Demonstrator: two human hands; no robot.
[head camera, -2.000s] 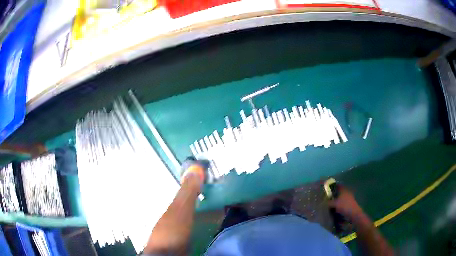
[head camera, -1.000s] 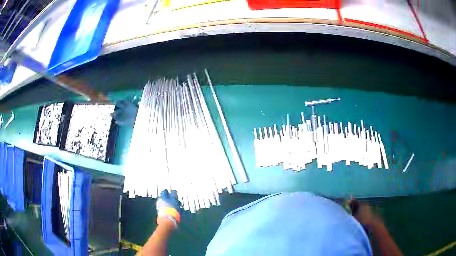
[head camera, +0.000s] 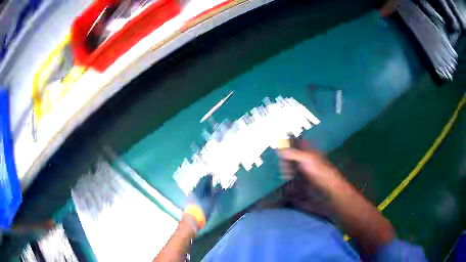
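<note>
The short silver-white rods (head camera: 255, 135) lie in an uneven slanting row on the green bench. My left hand (head camera: 202, 199), in a grey-blue glove with an orange-yellow cuff, is at the row's lower left end. Blur hides whether its fingers grip a rod. My bare right hand (head camera: 306, 161) is closed around the hand tool (head camera: 284, 143), whose yellowish end shows beside the front edge of the row. The tool's handle is mostly hidden by the hand.
Long rods (head camera: 122, 220) are piled at left, with one apart (head camera: 153, 194). A loose piece (head camera: 217, 106) lies behind the row, another (head camera: 338, 101) at right beside a dark thin tool (head camera: 314, 89). The red bin (head camera: 133, 38) is on the shelf; other rods (head camera: 426, 41) are far right.
The view has swung right. My left hand has moved from the front ends of the long rods to the short row's left end. My right hand has risen with the tool to the row's front edge.
</note>
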